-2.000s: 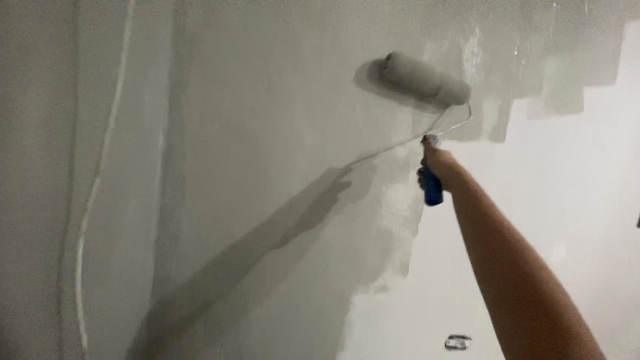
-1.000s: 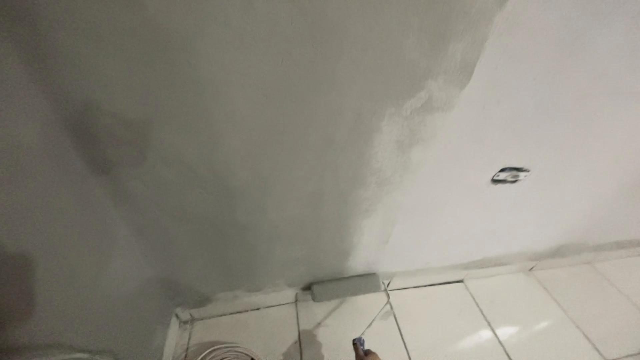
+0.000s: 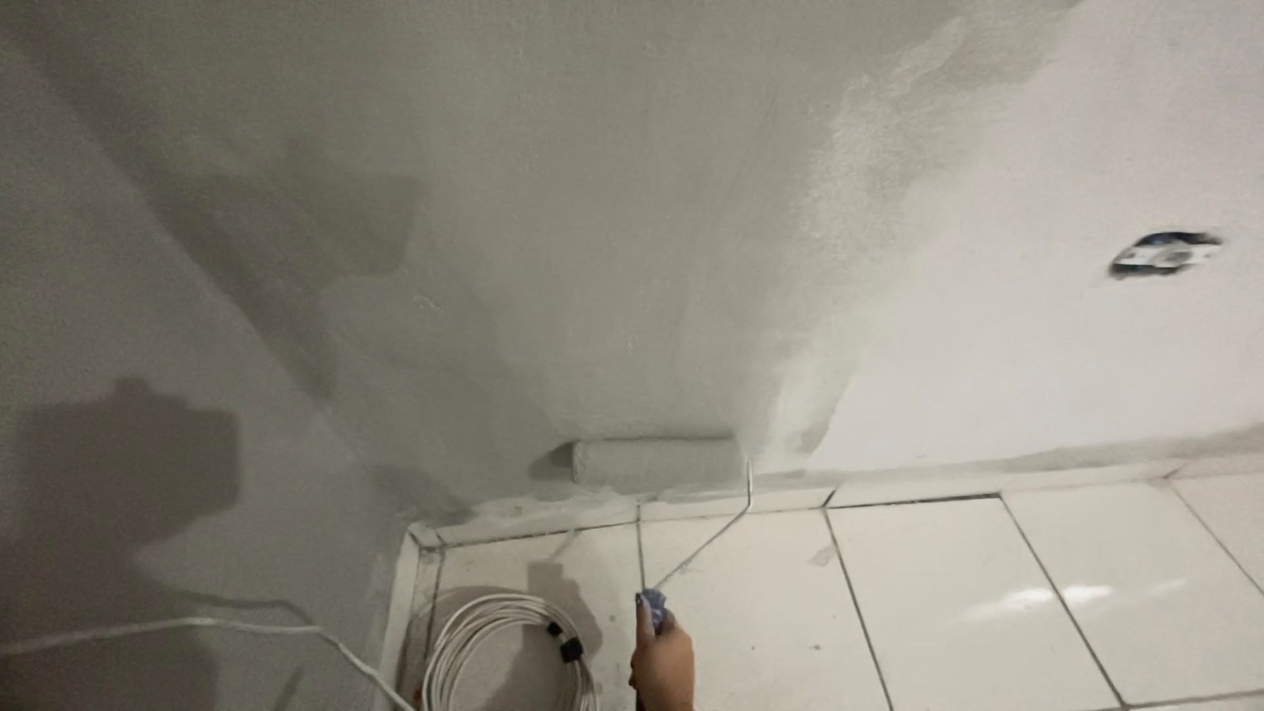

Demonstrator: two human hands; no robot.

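Note:
My right hand is closed around the blue handle of a paint roller at the bottom centre. The grey roller cover lies level against the foot of the wall, just above the skirting, and its wire frame bends down from the cover's right end to the handle. Grey paint covers the left and middle of the wall, and the right part is white. My left hand is out of view.
A coil of pale cable with black ties lies on the white floor tiles by the corner. A pale cord runs along the left wall. An uncovered wall box is set in the white part. Tiled skirting edges the floor.
My right hand and the roller have moved from high on the wall down to its foot, and the roller has since risen slightly off the skirting. The view has tilted down.

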